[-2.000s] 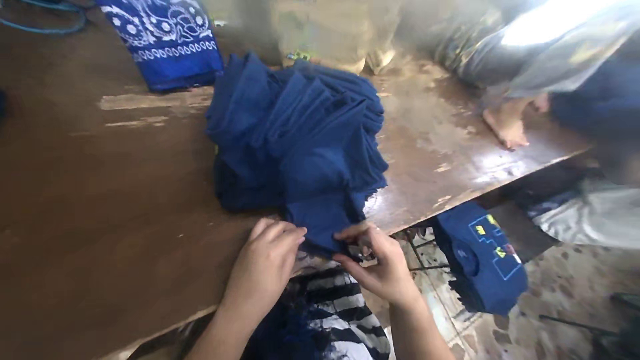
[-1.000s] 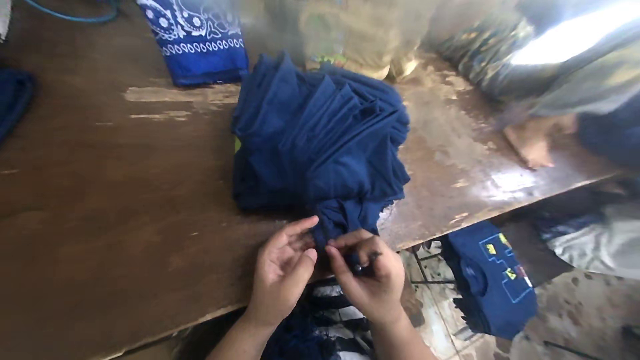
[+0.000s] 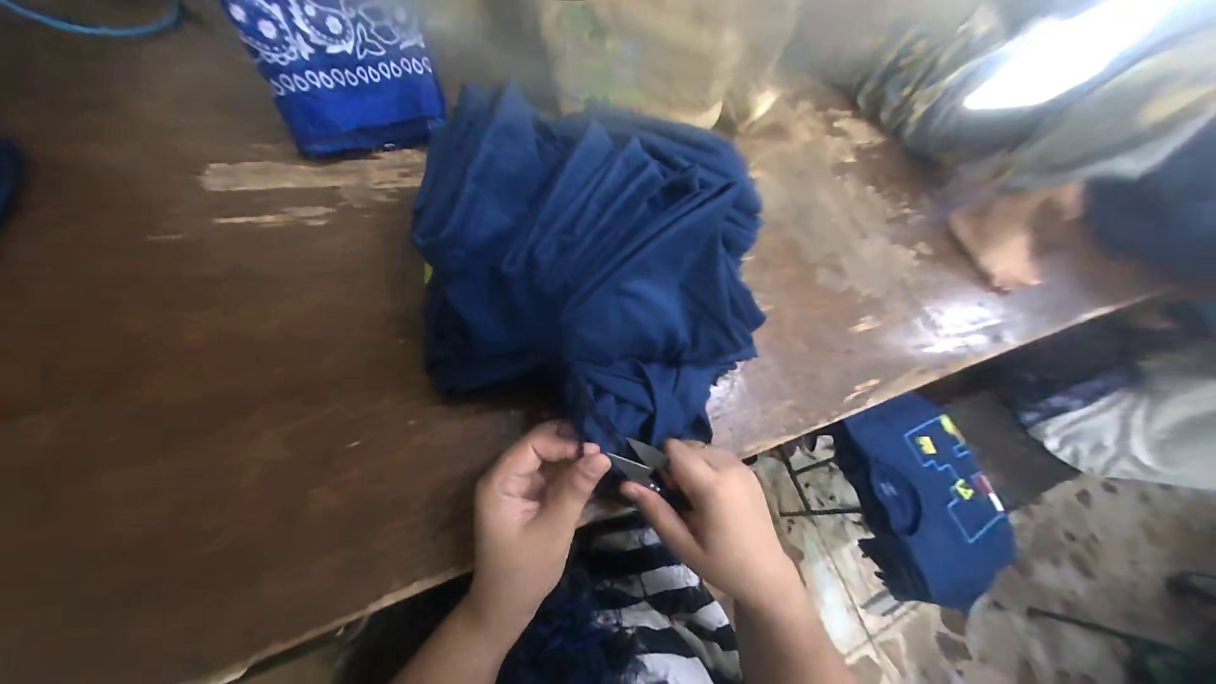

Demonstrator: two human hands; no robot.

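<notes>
A thick pile of folded navy-blue cloth lies on the brown wooden table, its lower corner hanging toward me. My left hand pinches an edge of this cloth, or a thread on it, between thumb and forefinger; which one is too small to tell. My right hand grips small thread snips, whose two pointed blades stand apart and point at my left fingertips. The snips' handle is mostly hidden in the right fingers.
A blue and white patterned cloth lies behind the pile on the worn table. Beyond it are bulky beige bags. Another person's bare foot rests at the right. Below the table edge, a navy printed shirt sits on a low support.
The snips' blades now show spread beside my left fingertips; a second ago only a dark part showed in my right hand. My right forefinger and thumb have shifted around them.
</notes>
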